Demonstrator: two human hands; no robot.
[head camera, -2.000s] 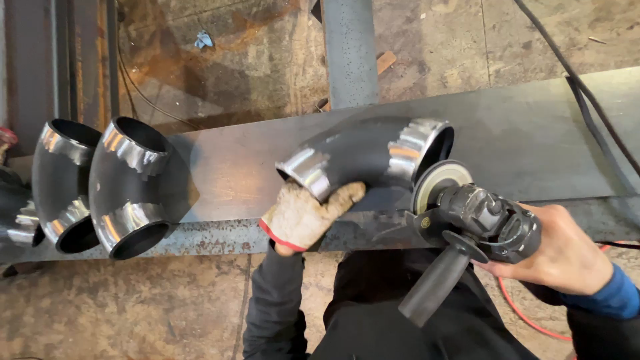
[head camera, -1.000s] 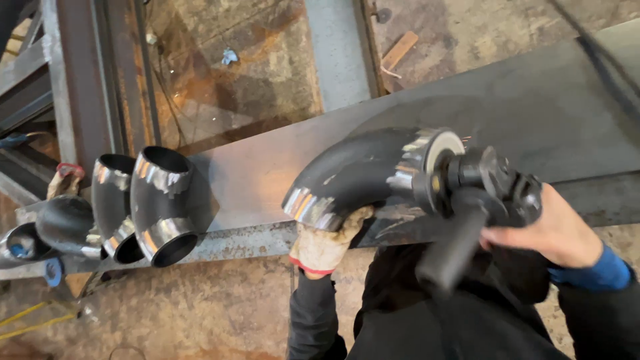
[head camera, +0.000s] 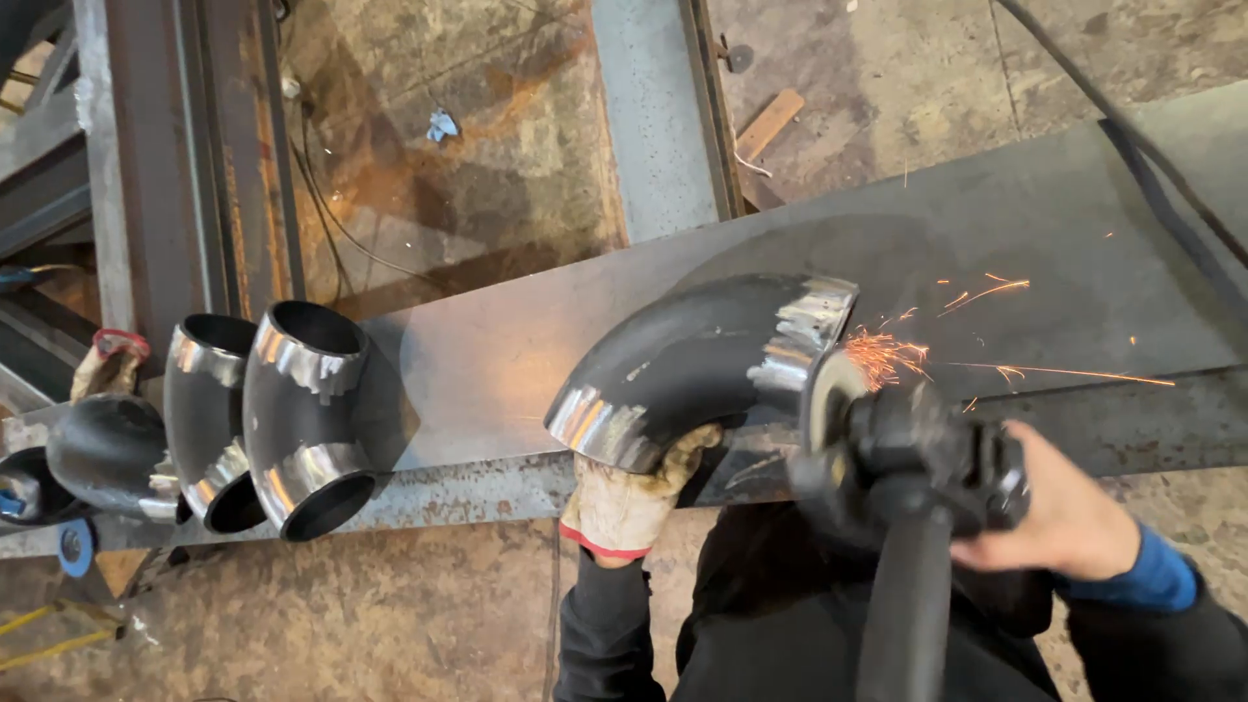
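My left hand (head camera: 629, 497), in a white work glove with a red cuff, grips the near-left end of a black steel pipe elbow (head camera: 682, 351). That elbow lies on a flat steel beam, and bands of bright bare metal ring both its ends. My right hand (head camera: 1063, 517), bare, is closed around the body of an angle grinder (head camera: 926, 448), partly hidden behind the tool. The grinder's disc (head camera: 834, 395) is at the elbow's right end, and orange sparks (head camera: 882, 356) fly off to the right. A side handle (head camera: 907, 604) points down toward my body.
Several more pipe elbows (head camera: 307, 419) stand or lie along the beam (head camera: 468, 487) on the left. A second work glove (head camera: 109, 361) and a blue disc (head camera: 75, 547) are near them. Steel profiles (head camera: 156, 175) rise at upper left. A black cable (head camera: 1121, 127) crosses the beam at right.
Sparks now come from the disc at the elbow's right end; neither earlier frame shows any. My left hand stays on the elbow, and the grinder stays in my right hand.
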